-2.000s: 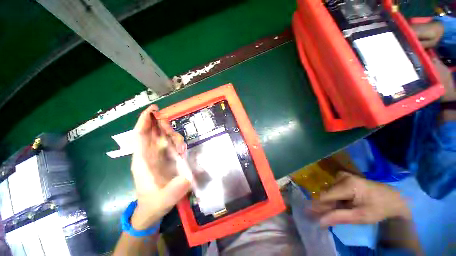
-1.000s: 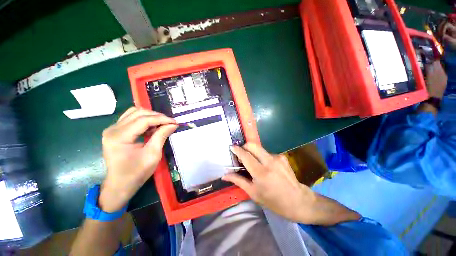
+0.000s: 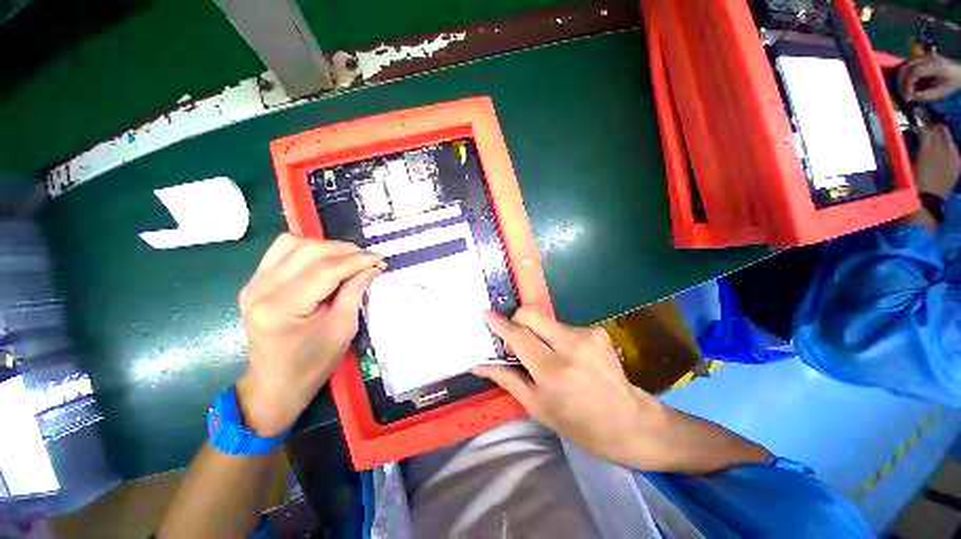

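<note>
The opened tablet (image 3: 339, 211) lies in a red-orange foam frame (image 3: 530, 258) on the bench, bare electronics at its top end. A flat white battery (image 3: 434, 326) with a dark top strip lies over its middle, slightly tilted. My left hand (image 3: 306, 316), with a blue wristband, pinches the battery's upper left corner at the dark strip. My right hand (image 3: 580, 390) rests over the frame's lower right side, its fingertips at the battery's right edge. It holds thin silver tweezers (image 3: 502, 362), mostly hidden by the fingers.
A curled white backing paper (image 3: 208, 213) lies left of the frame. Stacked foam frames (image 3: 717, 126) with a tablet (image 3: 873, 137) stand at right. Blurred battery trays (image 3: 32, 421) are at left. A metal post (image 3: 276, 47) stands behind the bench. A coworker's hands (image 3: 933, 158) show far right.
Since the oldest frame, my right hand has come in from the right to the battery. My left hand now pinches its corner; the battery's white face lies flatter over the tablet. The view has shifted.
</note>
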